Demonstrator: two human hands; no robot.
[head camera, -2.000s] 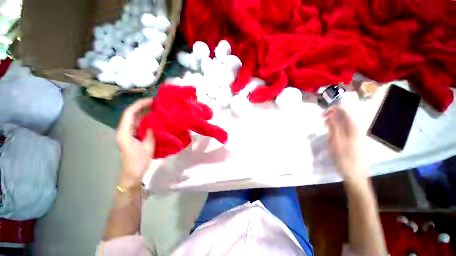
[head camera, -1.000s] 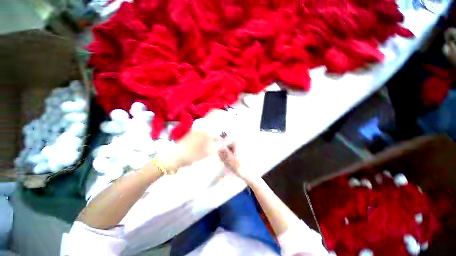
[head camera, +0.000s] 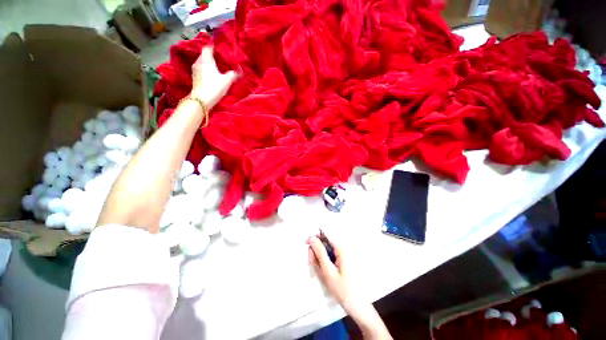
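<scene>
My left hand (head camera: 214, 81) is stretched out to the far left part of the large heap of red plush pieces (head camera: 319, 86). Its fingers lie on the red plush; whether they grip a piece is not clear. My right hand (head camera: 327, 260) is over the near part of the white-covered table, closed around small dark snips (head camera: 326, 246). Loose white pom-poms (head camera: 199, 206) lie on the table beneath and beside my left forearm, touching the near edge of the heap. No needle or thread can be made out.
An open carton of white pom-poms (head camera: 86, 166) stands at left. A black smartphone (head camera: 406, 206), a small silver-and-dark object (head camera: 334, 197) and a small amber item (head camera: 369, 180) lie on the table. A carton of red pieces with white balls (head camera: 511, 322) is at lower right.
My left hand has moved from beside my right hand up and away onto the heap. My right hand is now apart, holding the snips. The view has shifted, showing more of the heap's far side.
</scene>
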